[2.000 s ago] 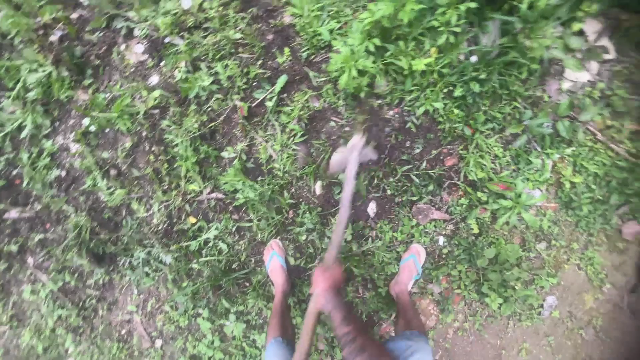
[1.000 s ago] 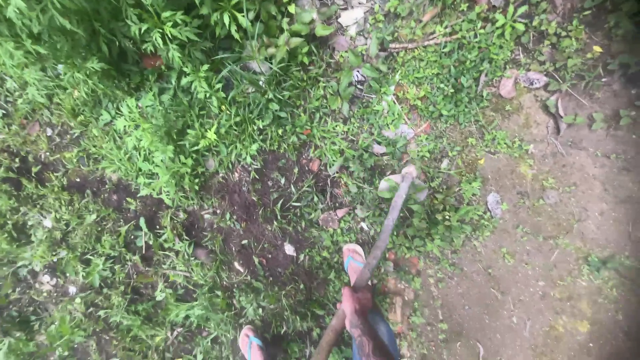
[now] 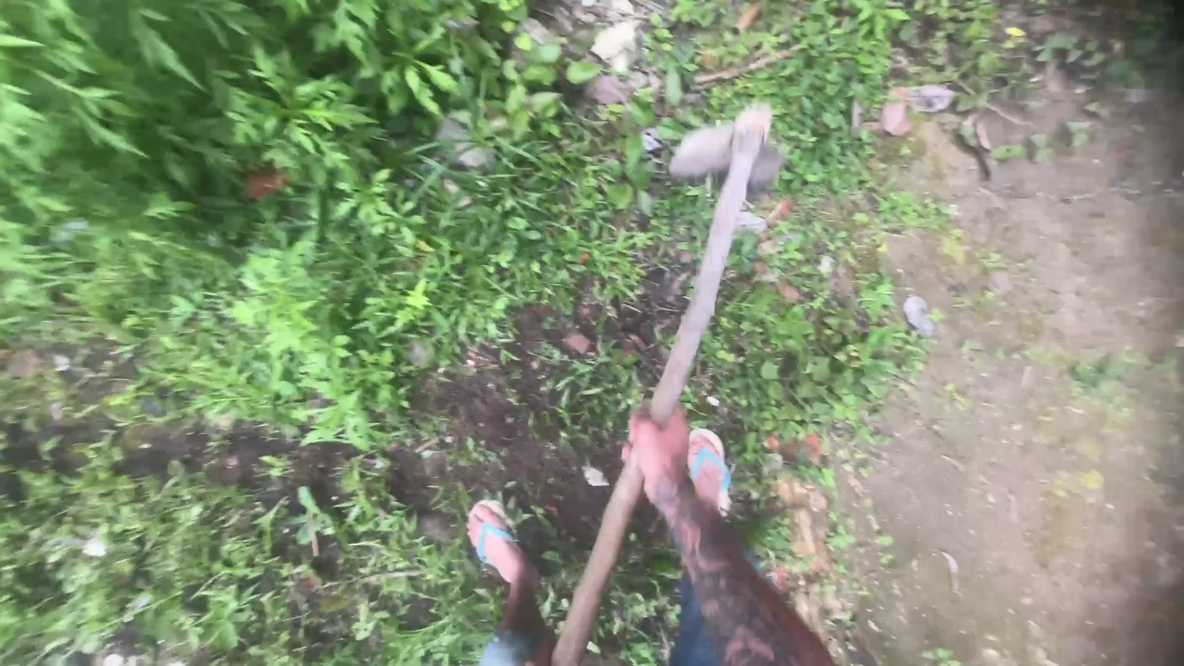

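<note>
My right hand [image 3: 659, 449] grips the wooden handle [image 3: 708, 287] of a hoe about midway along its visible length. The handle runs from the bottom edge up and to the right. At its far end the hoe's blurred metal blade [image 3: 708, 153] hangs over low weeds and small stones; whether it touches the ground I cannot tell. My left hand is out of the frame, and the handle's lower end is cut off at the bottom edge.
My feet in flip-flops [image 3: 492, 536] stand on dark loosened soil [image 3: 490, 407] and weeds. Taller leafy plants [image 3: 305, 120] grow at the upper left. A bare dirt strip [image 3: 1027, 416] lies to the right. Stones [image 3: 615, 46] and a stick [image 3: 749, 67] are at the top.
The view has shifted to the right since two seconds ago. Over the last second the hoe's head has moved farther from my feet.
</note>
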